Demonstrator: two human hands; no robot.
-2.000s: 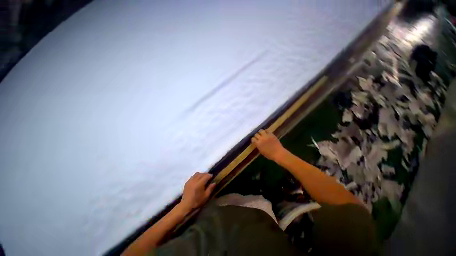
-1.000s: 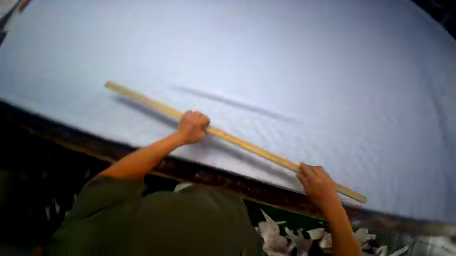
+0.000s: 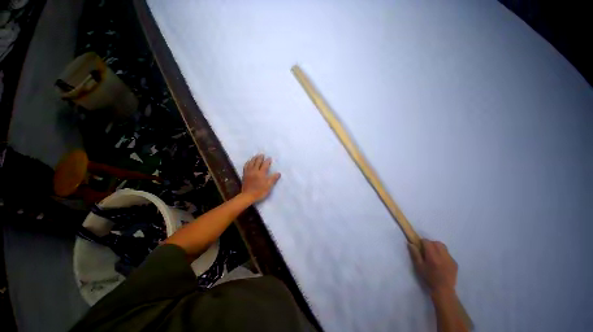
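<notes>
The white fabric lay (image 3: 468, 104) covers the table, its near edge close to the dark wooden table rim (image 3: 205, 139). My right hand (image 3: 434, 264) grips one end of the yellowish wooden spreading stick (image 3: 357, 155), which reaches diagonally up and left over the cloth. My left hand (image 3: 259, 178) is spread on the cloth near its edge, fingers apart, holding nothing. Whether the far end of the stick touches the cloth I cannot tell.
A large white bin (image 3: 91, 259) with dark scraps stands left of the table, partly behind my left arm. Beyond it are an orange-brown round stool (image 3: 70, 173) and a cream bucket (image 3: 97, 84). Scraps litter the dark floor (image 3: 140, 139).
The view has swung left along the aisle. My left hand has let go of the stick and lies on the cloth. My right hand now holds the stick by its end.
</notes>
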